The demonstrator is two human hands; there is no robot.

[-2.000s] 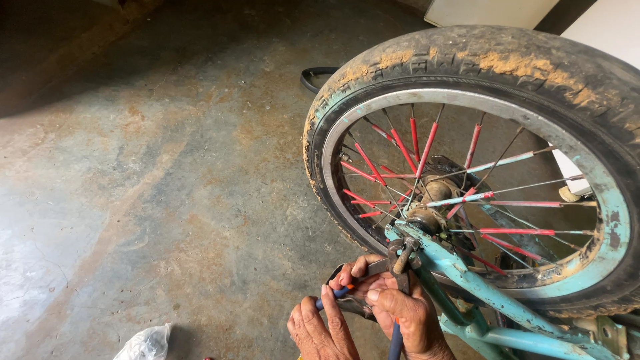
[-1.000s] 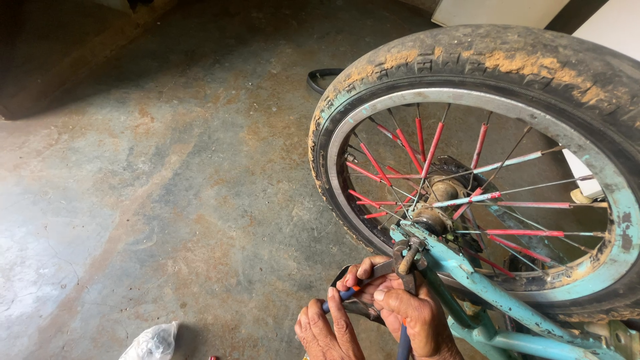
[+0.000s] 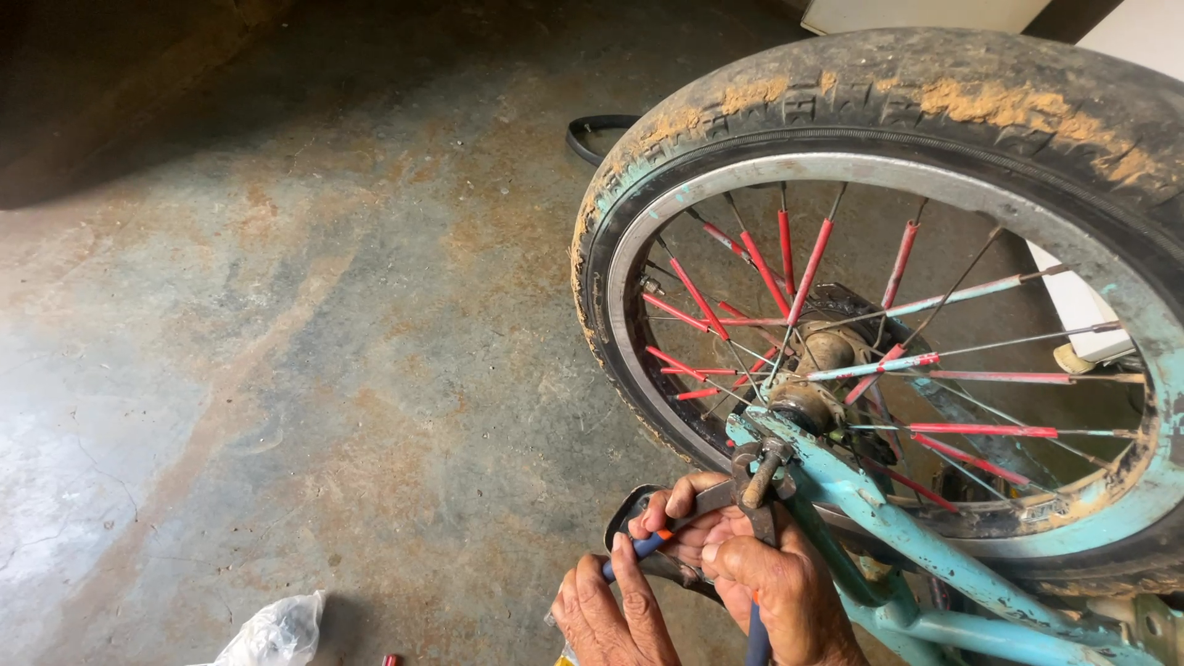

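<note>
A pair of pliers [image 3: 708,504] with blue-and-orange handles is spread at the axle end of a light-blue bicycle frame [image 3: 888,527]. My left hand [image 3: 615,606] is closed around one blue handle. My right hand [image 3: 782,592] wraps the pliers near the jaws, its fingers curled over the metal arm and its thumb in front; the other handle runs down beside its palm. Between the jaws stands a rusty bolt [image 3: 764,474], close to the frame's dropout. Behind it is the wheel hub [image 3: 809,402], with spokes partly covered in red sleeves. The jaws' exact contact is partly hidden.
A muddy tyre [image 3: 832,92] on a silver and light-blue rim fills the right side. A black loop [image 3: 583,139] lies on the floor behind it. A black curved part [image 3: 629,513] sits beside my hands. A clear plastic bag [image 3: 277,634] lies at the lower left.
</note>
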